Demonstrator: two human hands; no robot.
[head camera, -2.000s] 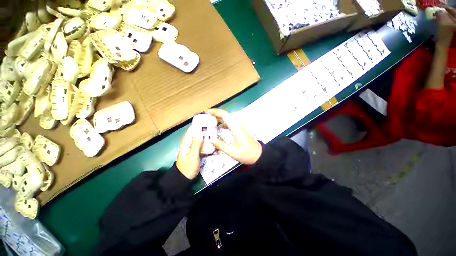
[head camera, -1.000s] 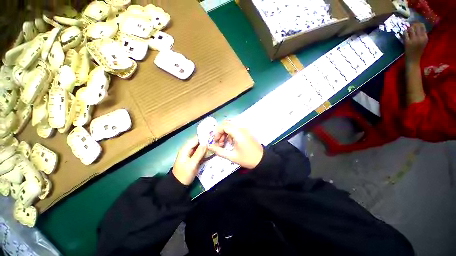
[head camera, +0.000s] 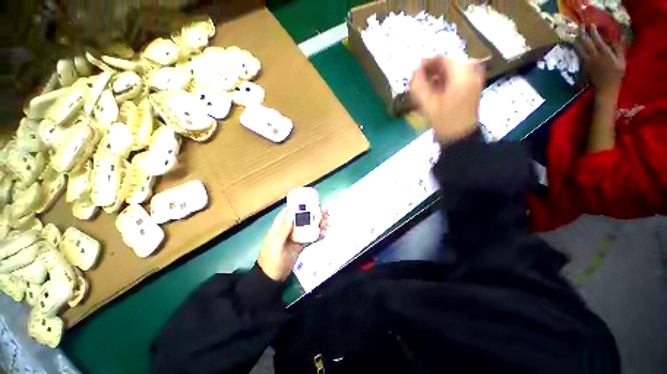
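My left hand (head camera: 276, 245) holds a cream-white plastic housing (head camera: 303, 215) upright over the near end of the white sticker strip (head camera: 380, 197). Two dark openings show on the housing's face. My right hand (head camera: 446, 91) is blurred and raised at the near edge of the open box of small white parts (head camera: 398, 44). Its fingertips are close together, and I cannot tell whether they hold anything.
A pile of cream housings (head camera: 121, 150) lies on the cardboard sheet (head camera: 292, 91) at left. A second box (head camera: 494, 29) of white parts adjoins the first. A person in red (head camera: 614, 164) sits at right, with a hand near loose white pieces (head camera: 562, 63). Shiny plastic (head camera: 25, 343) is at lower left.
My right hand has left the housing and moved up and right to the parts box. My left hand still holds the housing, its face with openings now fully visible. The other person's hand has moved slightly.
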